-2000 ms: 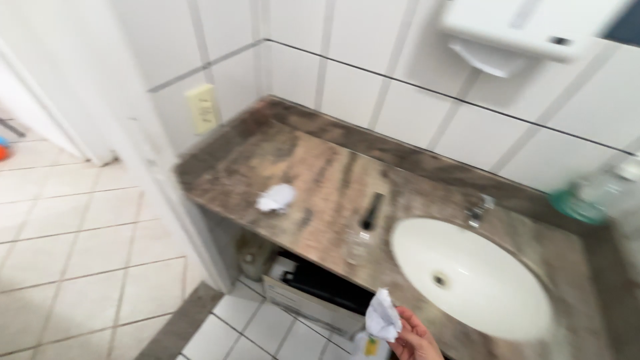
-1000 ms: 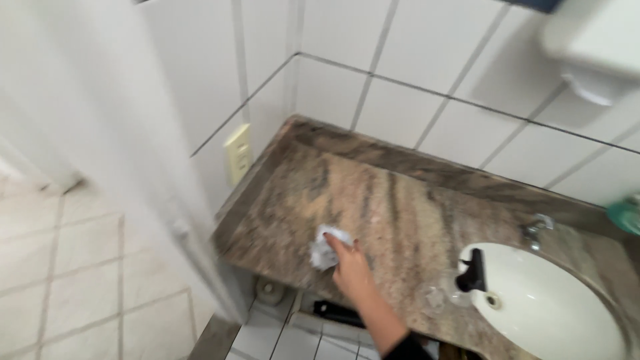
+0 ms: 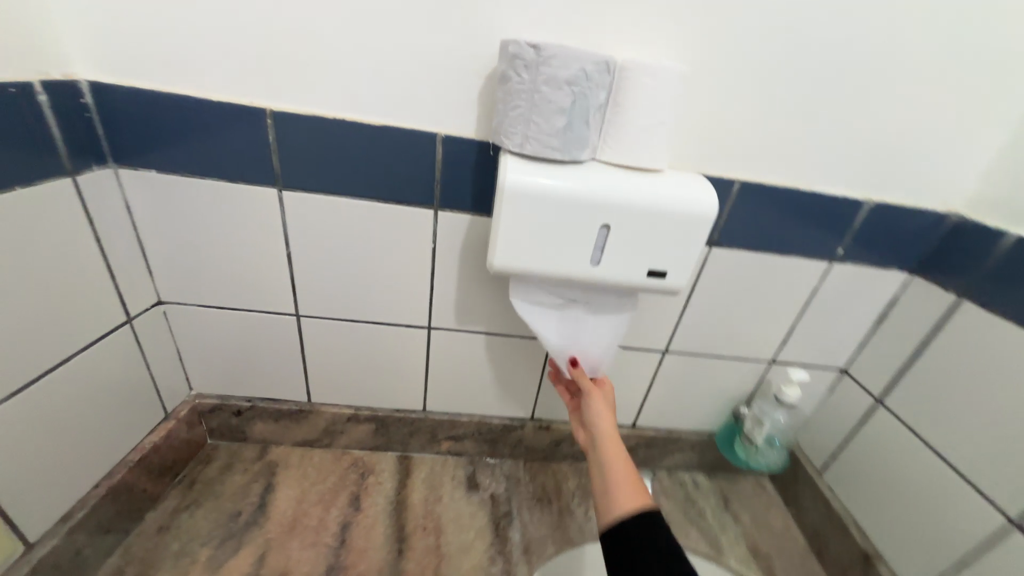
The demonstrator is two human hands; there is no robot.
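My right hand (image 3: 588, 400), in a black sleeve, reaches up from the bottom of the view. Its fingers pinch the lower end of a white paper towel (image 3: 572, 320), which hangs from the slot of a white wall dispenser (image 3: 560, 224). On top of that dispenser stand two rolls of paper, one in a greyish wrapper (image 3: 552, 100) and a plain white one (image 3: 638, 116). My left hand is not in view.
Below lies a brown stone countertop (image 3: 344, 512) with a raised back edge. Part of the white sink basin (image 3: 572, 560) shows at the bottom. A clear pump bottle with green liquid (image 3: 756, 436) stands in the right corner.
The view has swung up to the dispenser. My right hand, which was on crumpled white paper on the countertop, has moved up to the hanging towel and taken hold of it.
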